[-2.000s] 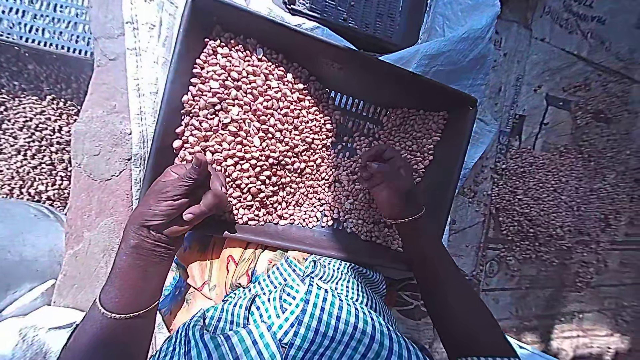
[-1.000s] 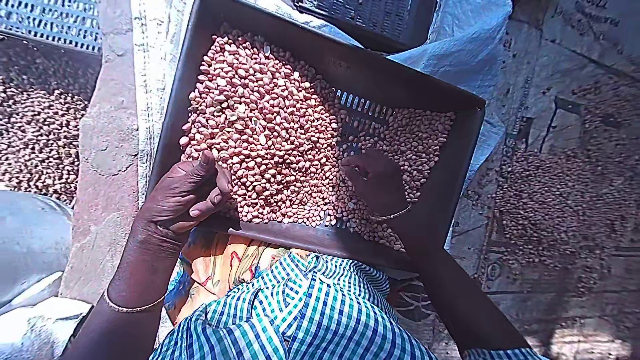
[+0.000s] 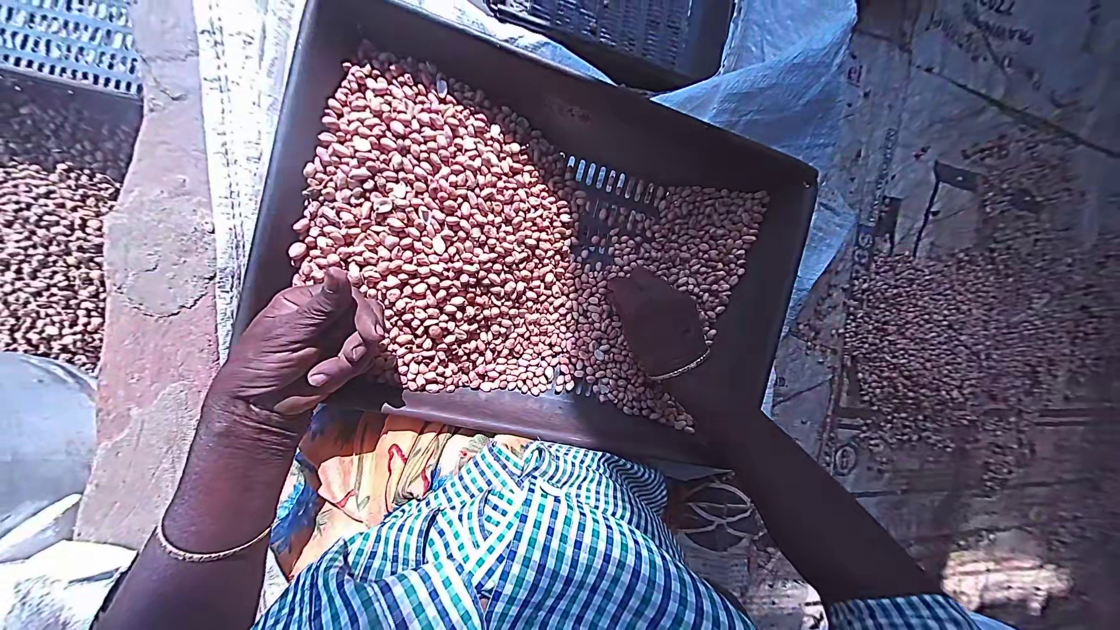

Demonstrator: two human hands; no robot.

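A dark plastic tray with a slotted bottom (image 3: 700,140) lies tilted across the lap. Shelled peanuts (image 3: 455,236) form a large pile in its left and middle part, and a second heap (image 3: 709,236) spreads at its right. Between them some slots show. My left hand (image 3: 306,346) is at the tray's lower left corner, fingers curled with the thumb near the index finger; whether it holds a peanut cannot be made out. My right hand (image 3: 661,324) rests low over the right heap in shadow, its fingertips pointing to the upper left, their grip hidden.
At far left a slotted crate (image 3: 70,44) stands by a heap of nuts (image 3: 52,262), above a metal vessel (image 3: 44,437). Another dark crate (image 3: 612,35) is beyond the tray. More nuts (image 3: 945,341) lie on printed sheeting at right. A white woven sack (image 3: 236,131) runs along the tray's left.
My right hand has moved from its raised place at the right heap down toward the boundary between the heaps. My left hand has stayed at the lower left corner.
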